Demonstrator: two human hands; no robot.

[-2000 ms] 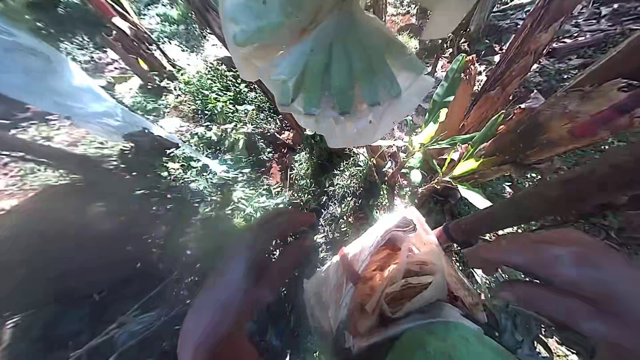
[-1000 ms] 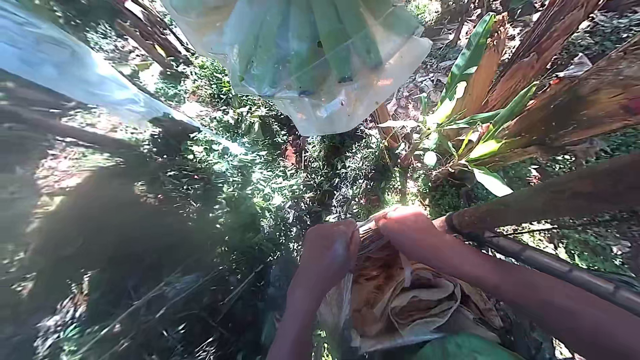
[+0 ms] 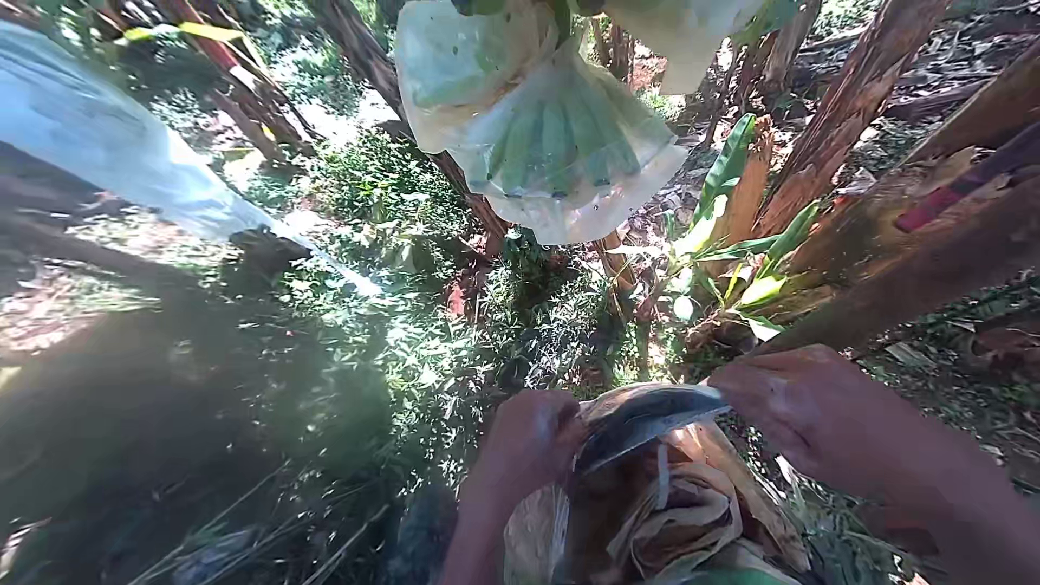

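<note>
My left hand (image 3: 532,439) is closed on the left end of a strip of thin plastic film (image 3: 650,414). On the strip's right end, my right hand (image 3: 792,406) is closed too, so it spans between both fists. Just below, an open bag (image 3: 536,528) holds crumpled brownish plastic sheets (image 3: 682,520). Above and ahead of my hands hangs a bunch of green bananas (image 3: 565,142) wrapped in translucent plastic covers (image 3: 475,73). The fingertips are partly hidden by the fists.
A long pale plastic sleeve (image 3: 122,146) hangs at the upper left. Banana stems (image 3: 853,106) stand behind, with a young banana shoot (image 3: 731,236) to the right. A brown pole or trunk (image 3: 918,268) slants in beside my right hand. Low weeds (image 3: 414,357) cover the ground ahead.
Two seconds ago my hands were apart on either side of the bag. They came together at its top one second ago, and now they are apart with film stretched between them.
</note>
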